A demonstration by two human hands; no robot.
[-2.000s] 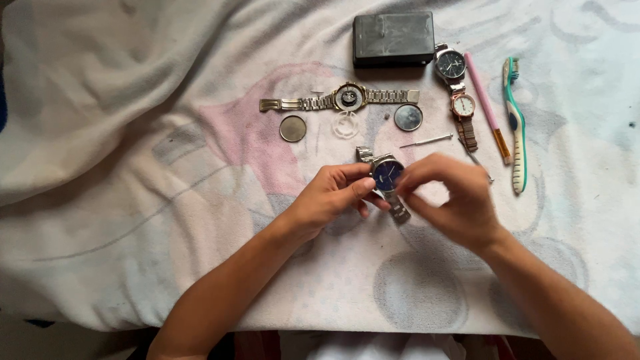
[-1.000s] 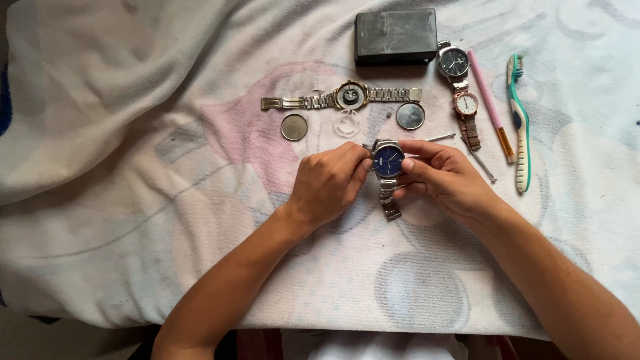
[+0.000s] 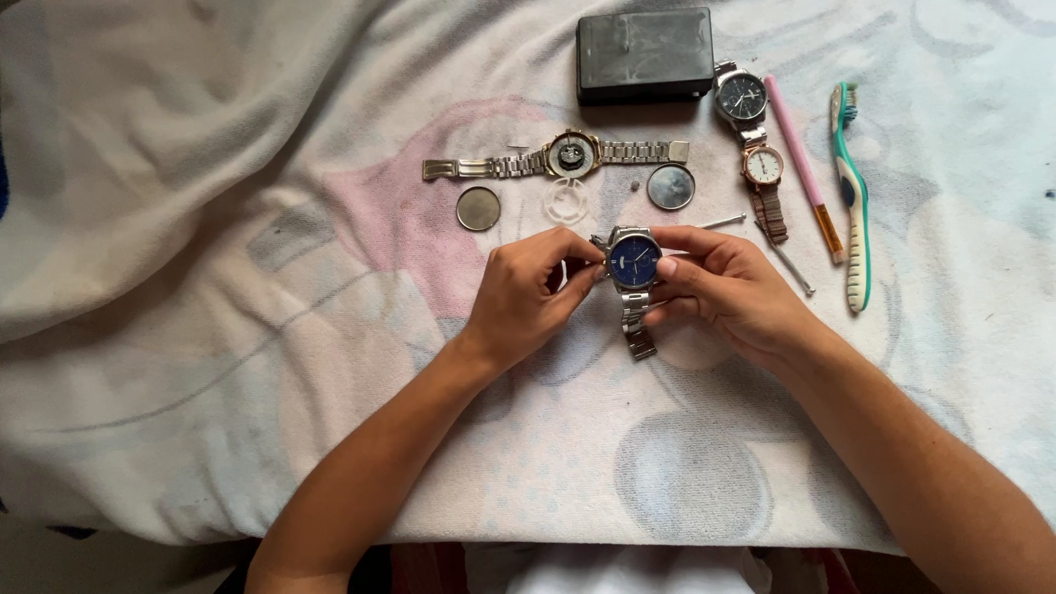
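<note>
A blue-dialled wristwatch (image 3: 634, 261) with a silver metal bracelet is held face up over the cloth. My right hand (image 3: 726, 289) grips its case from the right, thumb on the rim and fingers behind. At the case's left side, my left hand (image 3: 540, 289) pinches with thumb and forefinger, near the crown; whether they close on the crown is too small to tell. Just beyond the hands lies an opened wristwatch (image 3: 572, 154), its band stretched out. Near it are a round metal case back (image 3: 478, 208), a clear plastic ring (image 3: 566, 200) and a second round disc (image 3: 671, 187).
A black box (image 3: 645, 56) stands at the back. To its right lie a black-dialled watch (image 3: 741, 96), a rose-gold watch (image 3: 762, 165), a pink-handled brush (image 3: 796, 148) and a toothbrush (image 3: 854, 198). Two thin screwdrivers (image 3: 788, 262) (image 3: 724, 221) rest nearby. The blanket (image 3: 247, 396) has folds at left.
My right hand, blurred above the watch two seconds ago, has come to hold the case's right side. My left hand has gone from supporting the watch to pinching at its left edge.
</note>
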